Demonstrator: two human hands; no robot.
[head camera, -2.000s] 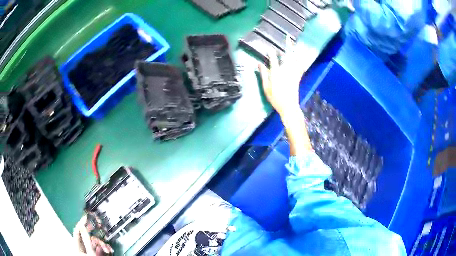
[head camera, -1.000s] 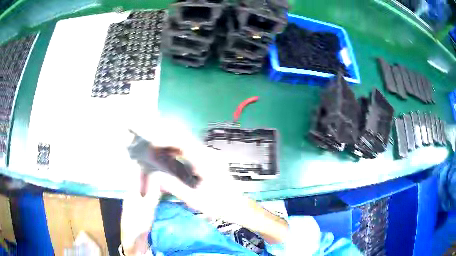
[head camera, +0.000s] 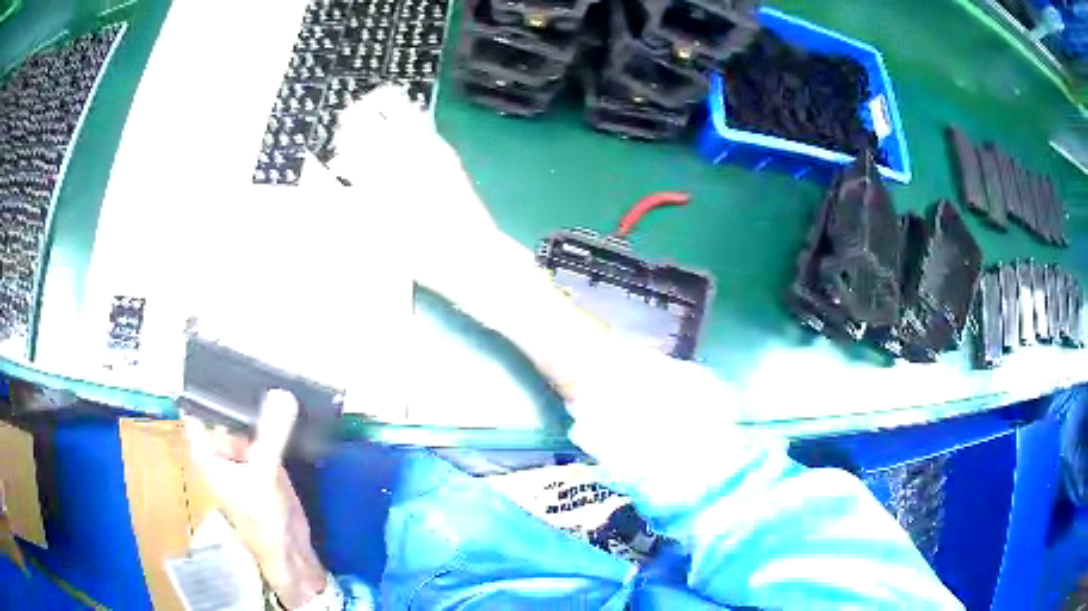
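Note:
My left hand (head camera: 265, 477) holds a long, narrow dark flat cover (head camera: 257, 380) over the bench's front edge at the lower left, thumb on top. My right hand (head camera: 388, 137) reaches over the white sheet (head camera: 167, 227) to the rows of small black labels (head camera: 358, 54). It is washed out by glare, and a small dark piece (head camera: 328, 167) shows by its fingertips; I cannot tell whether it is held. An open black housing shell (head camera: 638, 298) lies on the bench, partly behind my right forearm.
Red-handled pliers (head camera: 654, 209) lie behind the shell. Stacked housings (head camera: 525, 60) and a blue parts bin (head camera: 805, 102) stand at the back. More shells (head camera: 853, 269) and rows of narrow covers (head camera: 1026, 313) are at the right. A blue box (head camera: 1002, 501) is below the bench edge.
My hands, earlier close together over the white sheet, have moved apart. My left hand is now at the front edge with the cover; my right has moved up to the labels.

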